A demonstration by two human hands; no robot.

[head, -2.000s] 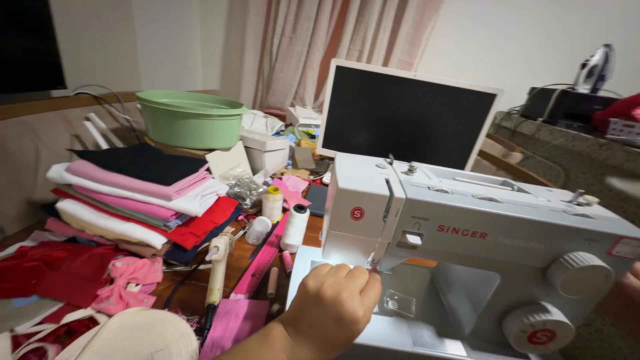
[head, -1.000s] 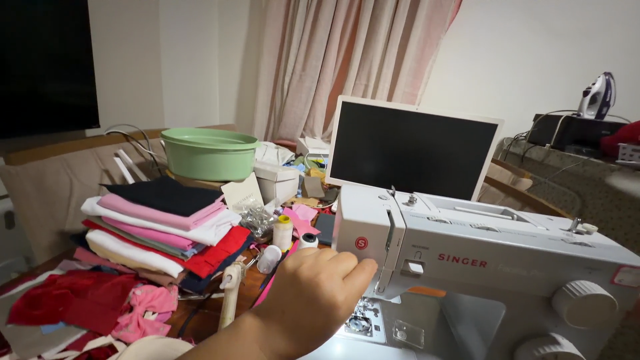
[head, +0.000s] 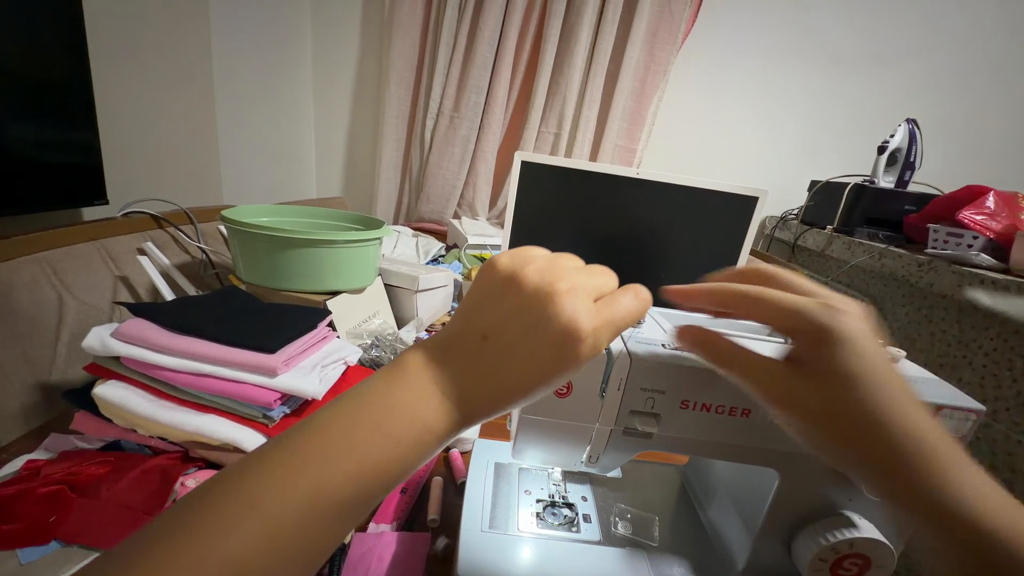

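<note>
A white Singer sewing machine stands in front of me, its lamp lighting the needle plate. My left hand is raised over the machine's left end, fingers curled and thumb toward the right; whether it pinches a thread I cannot tell. My right hand, slightly blurred, hovers above the top of the machine with its thumb and fingers apart. The bobbin area is uncovered, and a clear plastic cover plate lies to its right on the machine bed. The needle area is small in view, so threading cannot be made out.
Folded fabrics are stacked at the left, with a green plastic tub behind them. A dark-screened monitor stands behind the machine. Red cloth lies at lower left. An iron and a white basket are at the right.
My left hand has risen from beside the needle area to above the machine's left end. My right hand has come into view over the machine top. The view has tilted up.
</note>
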